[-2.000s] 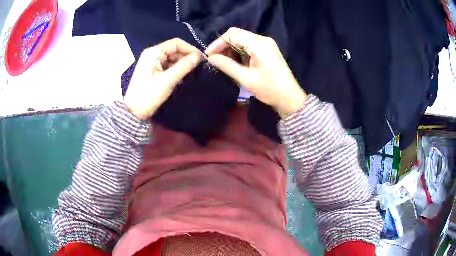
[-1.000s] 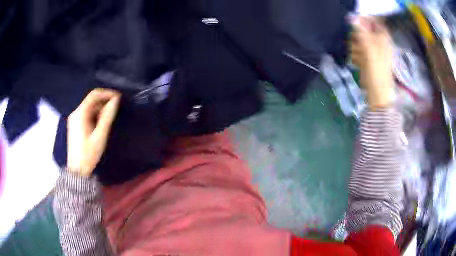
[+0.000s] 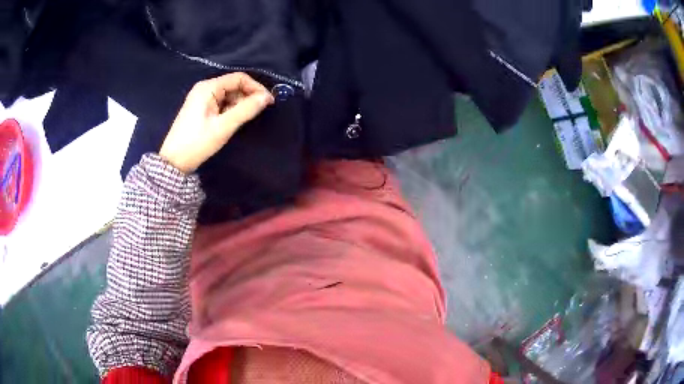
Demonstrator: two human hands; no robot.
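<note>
The dark garment [image 3: 375, 67] spreads over the table and hangs over its front edge onto the apron. A pale chain-like line [image 3: 196, 59] runs along its inner edge. My left hand [image 3: 217, 112] pinches the garment with thumb and forefinger, right beside a small round shiny fastener [image 3: 283, 93]. A second small shiny disc [image 3: 353, 130] lies on the dark cloth to the right. No needle can be made out. My right hand is out of the picture.
A red dish [image 3: 15, 176] with a blue-purple piece stands on the white table [image 3: 67, 195] at left. At right are a green-and-white package [image 3: 568, 120], crumpled clear plastic [image 3: 592, 322] and a coil of white cord [image 3: 641, 97]. The floor is green.
My right hand worked beside the left at first, swung out to the right and has now left the picture. The view has shifted right. My left hand stays at the garment.
</note>
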